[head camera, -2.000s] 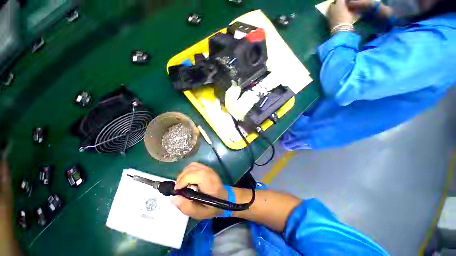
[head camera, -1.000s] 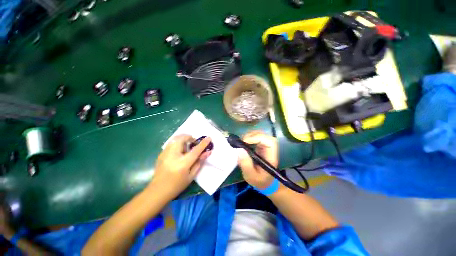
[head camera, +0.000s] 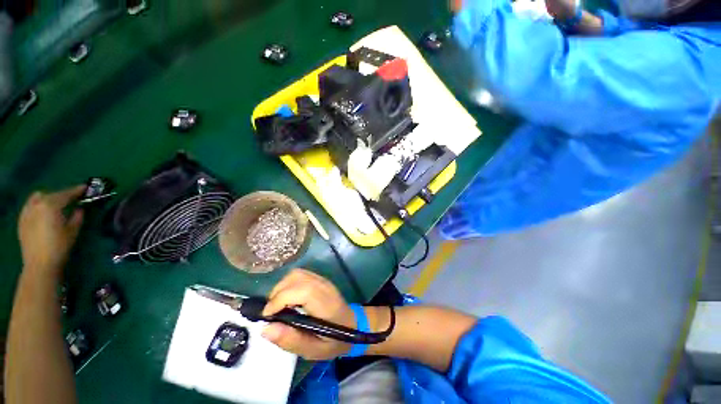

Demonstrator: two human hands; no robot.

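A black rounded unit with a circuit board (head camera: 227,345) lies on the white pad (head camera: 265,371) in front of me. My right hand (head camera: 304,314) holds the black soldering iron (head camera: 296,319) like a pen, its silver tip pointing left above the pad's far edge. My left hand (head camera: 49,229) is at the far left over the green mat, thumb and index finger apart. Its index fingertip is at the near edge of another black unit (head camera: 96,188), which rests on the mat. A thin silver line shows beside that unit.
A black fan with wire grille (head camera: 186,225) stands left of the brown pot of silvery shavings (head camera: 235,237). Beyond is a yellow tray (head camera: 365,237) with bulky black parts. More black units (head camera: 107,300) are scattered on the mat. A person's blue sleeve (head camera: 585,87) is at the right.
My left hand has let go of the unit over the pad and moved far left. That unit now lies on the pad. The right hand still holds the iron. The view has turned.
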